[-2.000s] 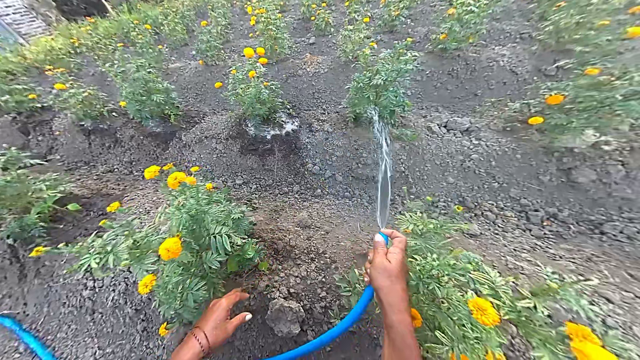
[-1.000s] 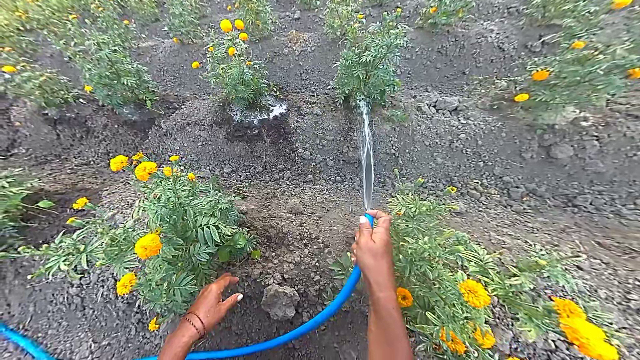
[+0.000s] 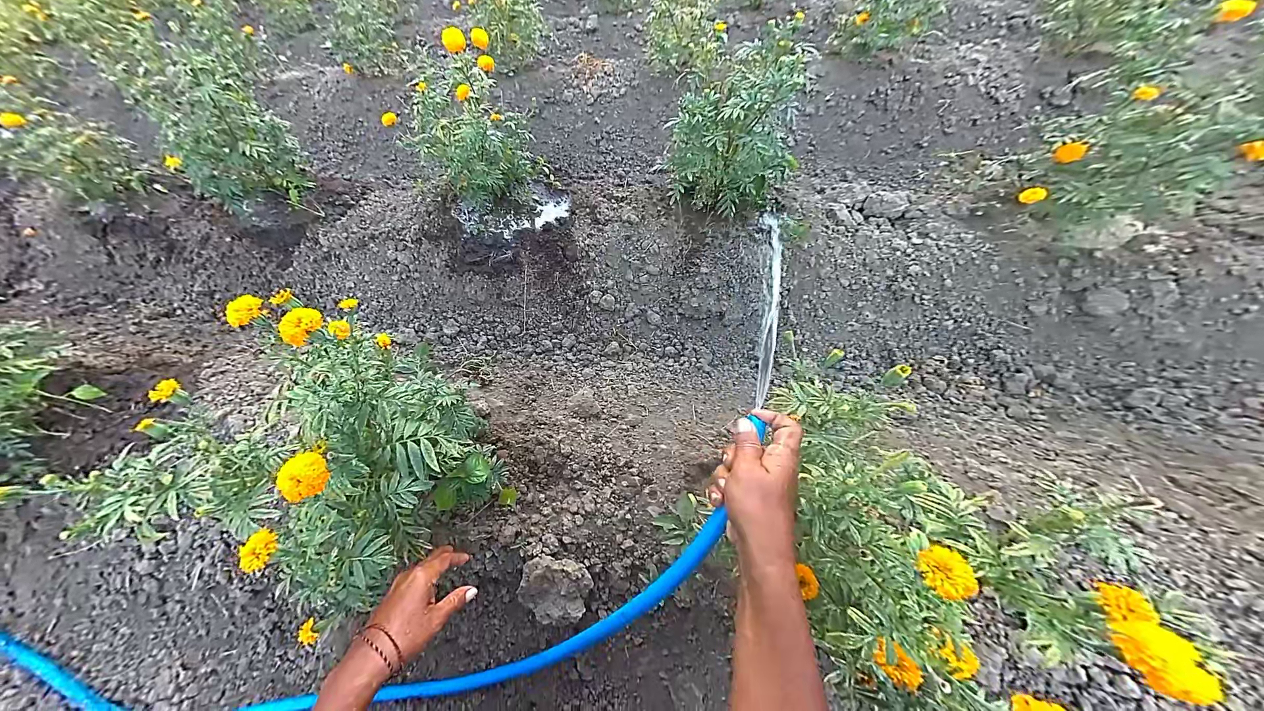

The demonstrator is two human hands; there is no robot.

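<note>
My right hand [image 3: 760, 474] grips a blue hose [image 3: 632, 602] close to its mouth, with the thumb on top at the outlet. A stream of water [image 3: 770, 306] shoots from it to the soil at the base of a marigold plant [image 3: 736, 128] on the ridge ahead. Near the lower middle, my left hand [image 3: 420, 602] is empty, its fingers apart, beside a flowering marigold plant [image 3: 370, 474]. A dark cord circles that wrist. The hose curves from the right hand down behind the left wrist.
A clod of earth [image 3: 555, 590] lies between my hands. Another marigold [image 3: 869, 533] spreads at the right, against the right forearm. Water pools [image 3: 513, 215] under a plant [image 3: 469, 138] on the far ridge. More hose [image 3: 49, 671] lies at the lower left.
The water now lands to the right of the far plant's base, where it fell at the base's middle before. My right hand still grips the hose and my left hand stays empty.
</note>
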